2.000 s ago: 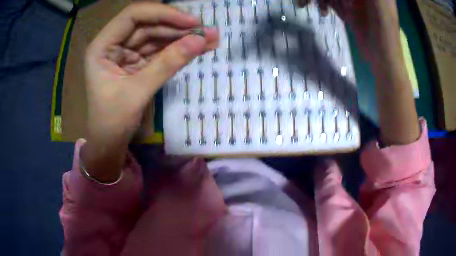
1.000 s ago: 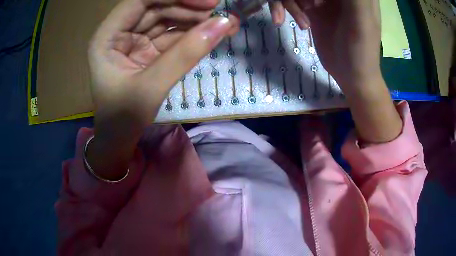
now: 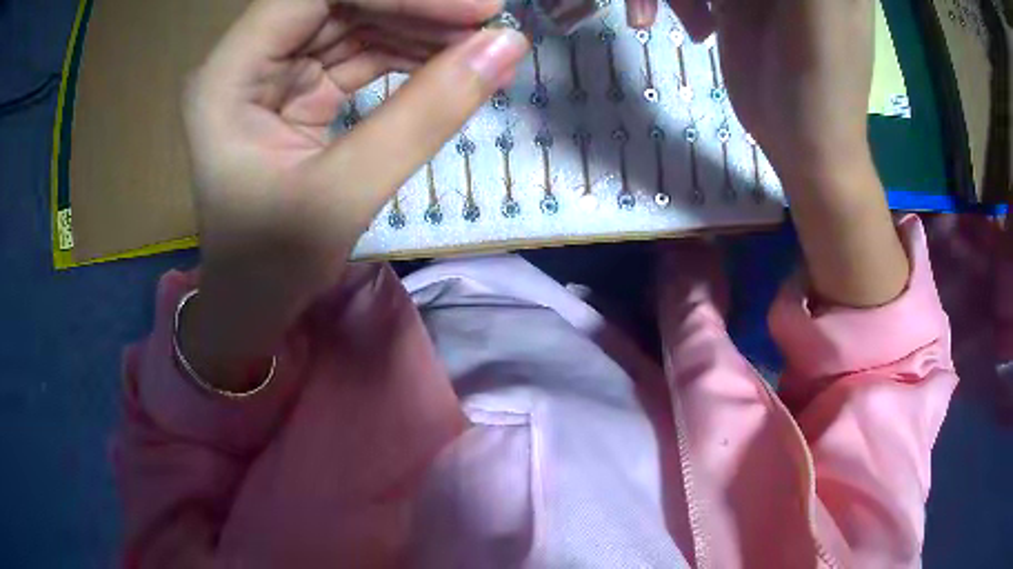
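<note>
The white speckled foam board [image 3: 578, 217] lies in front of me with its thin tan edge toward me. Rows of thin gold-brown dumbbell-shaped strips [image 3: 509, 172] with round ends stand on it. My left hand [image 3: 289, 145] is over the board's left part, thumb and fingertip pinched on a tiny shiny part [image 3: 508, 21] at the top of the picture. My right hand [image 3: 794, 100] is over the board's right side, its fingers cut off by the top edge. A blurred silvery thing [image 3: 567, 13] shows between the hands; whether the right fingers hold it is unclear.
A brown cardboard sheet [image 3: 139, 133] lies left of the board on the green mat [image 3: 916, 156], which has yellow and blue edge tape. A pale yellow slip [image 3: 886, 78] lies right of the board. Brown cardboard [image 3: 969, 67] with handwritten marks is at the far right.
Since two seconds ago both hands have come together near the top centre, and the board sits differently in view. Over the last second the hands have barely moved.
</note>
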